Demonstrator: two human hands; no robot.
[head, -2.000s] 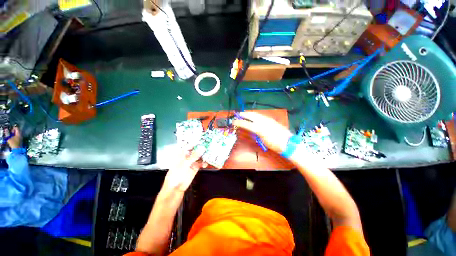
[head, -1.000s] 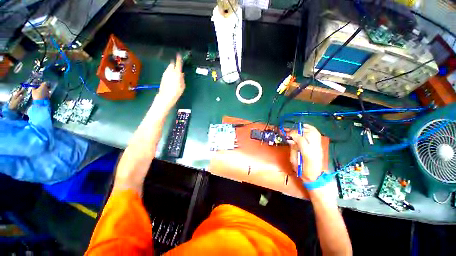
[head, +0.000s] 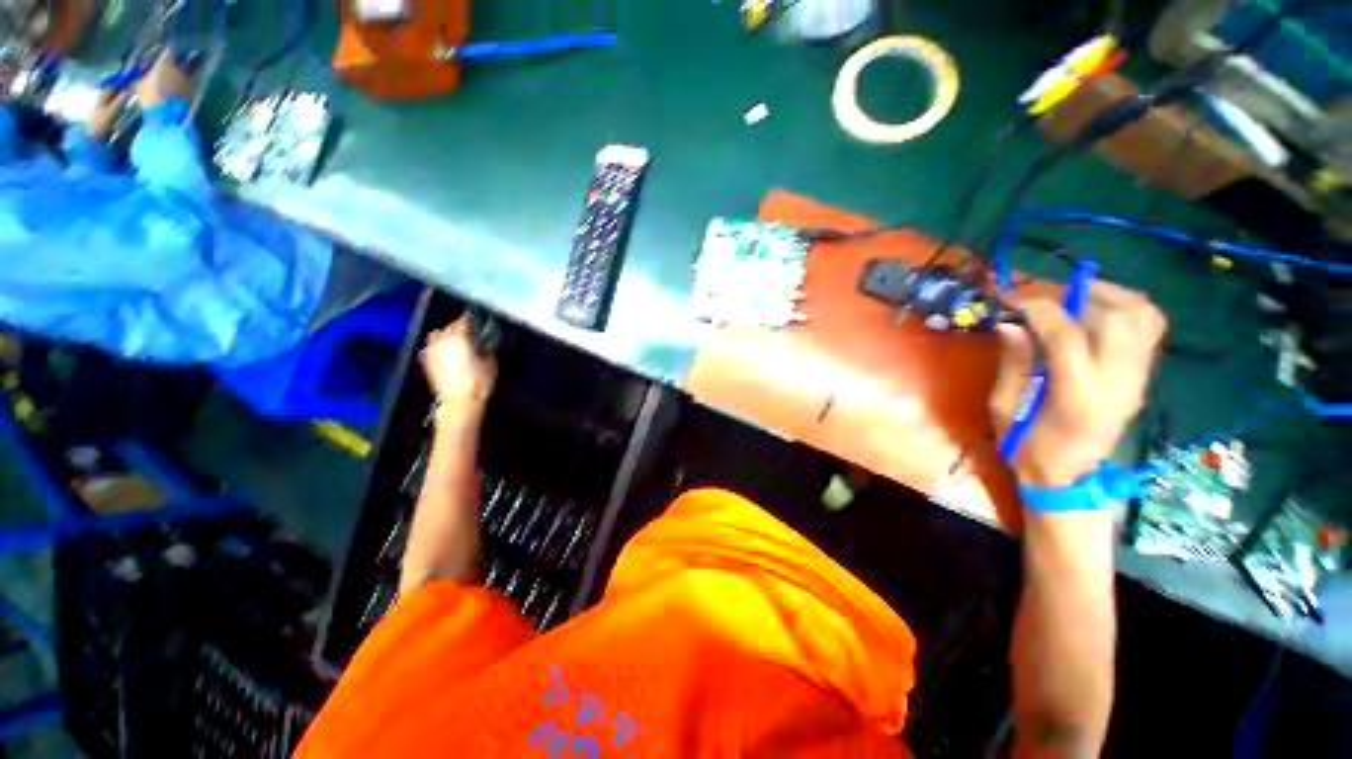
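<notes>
My right hand (head: 1090, 378) is over the right part of the orange-brown panel (head: 830, 363), beside the dark connector block (head: 931, 292). It holds a blue pen (head: 1044, 371) and wears a light blue wrist band. My left hand (head: 457, 363) is small and blurred at the upper end of the black tray below the bench's front edge. Something dark is at its fingertips; I cannot tell whether it is held. A pale circuit board (head: 752, 272) lies on the panel's left back corner.
A remote control (head: 602, 237) lies left of the panel, a cream ring (head: 896, 89) behind. Circuit boards (head: 1194, 501) lie at the right. Blue cable runs at the back right. The black tray (head: 512, 512) holds several upright parts. A person in blue sleeves (head: 171, 141) works at the left.
My left hand has moved from over the back of the bench down to the black tray. The view has shifted down and left. My right hand stays by the connector block with the pen.
</notes>
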